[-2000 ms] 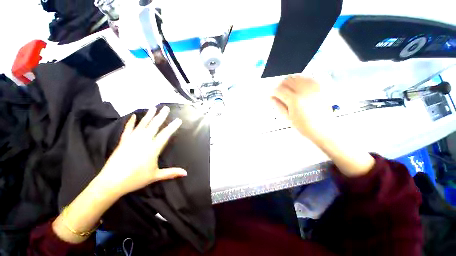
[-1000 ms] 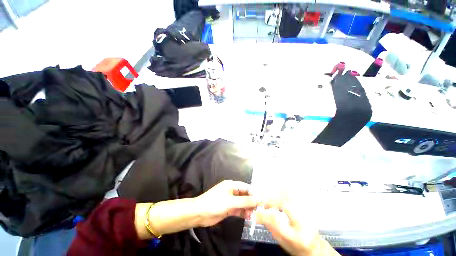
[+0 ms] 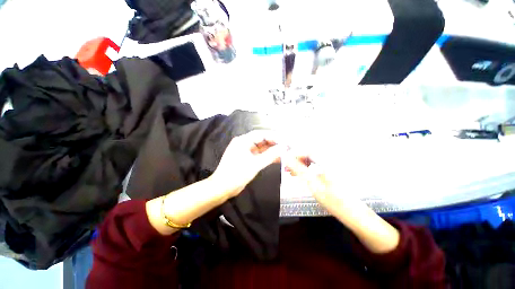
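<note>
A dark brown-grey garment piece [image 3: 152,135] lies heaped at the left, its straight right edge running down past the table's front edge. My left hand [image 3: 245,158] is over the garment near that edge, fingers curled. My right hand [image 3: 308,172] is close beside it, fingers bent, over the white bed. The fingertips of both hands nearly meet. Glare hides whether a small thing is between them. The machine's presser foot area [image 3: 293,96] is above my hands, beside a bright lit spot.
A black phone [image 3: 183,60], a clear patterned bottle [image 3: 217,34] and a red boxy thing [image 3: 97,55] are at back left. A black strip [image 3: 404,42] drapes over the machine head. Thread snips [image 3: 412,134] and a dark tool [image 3: 477,134] lie right. A blue crate [image 3: 480,214] is below right.
Compared with two seconds ago, my left hand has left its flat spread on the garment and both hands have come together. Since one second ago, the view has shifted and my hands stay close together.
</note>
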